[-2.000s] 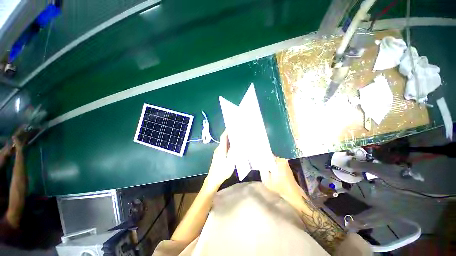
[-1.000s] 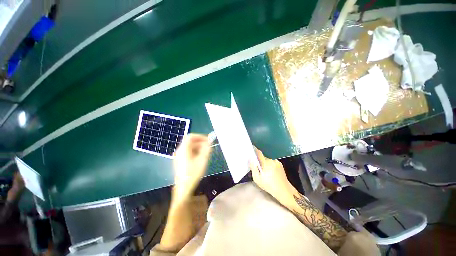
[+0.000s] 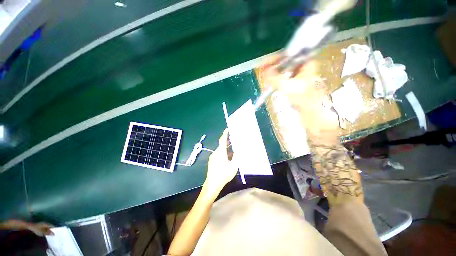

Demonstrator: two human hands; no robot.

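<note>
My left hand [image 3: 221, 162] holds two white-backed panels [image 3: 249, 142] at their left side, near the bench's front edge. One panel shows its flat white back; the other shows as a thin bar edge-on. My right hand [image 3: 295, 80], blurred, is closed around the grey dispensing gun [image 3: 305, 42] over the brown board. The gun's nozzle points down left, its tip close to the top corner of the white back; I cannot tell whether they touch. A dark solar panel [image 3: 151, 146] lies face up on the green bench, its white coiled cable [image 3: 195, 153] to its right.
The brown board [image 3: 385, 107] under shiny film lies at the right, with crumpled white rags [image 3: 386, 75] and a white tissue [image 3: 348, 102] on it. A white strip [image 3: 416, 110] lies beyond it. At the lower left, another person's hand [image 3: 37, 228] is beside a white panel [image 3: 64, 242].
My right hand has left the panels and taken hold of the gun, bringing it left. My left hand has moved from beside the cable onto the panels. The view has shifted.
</note>
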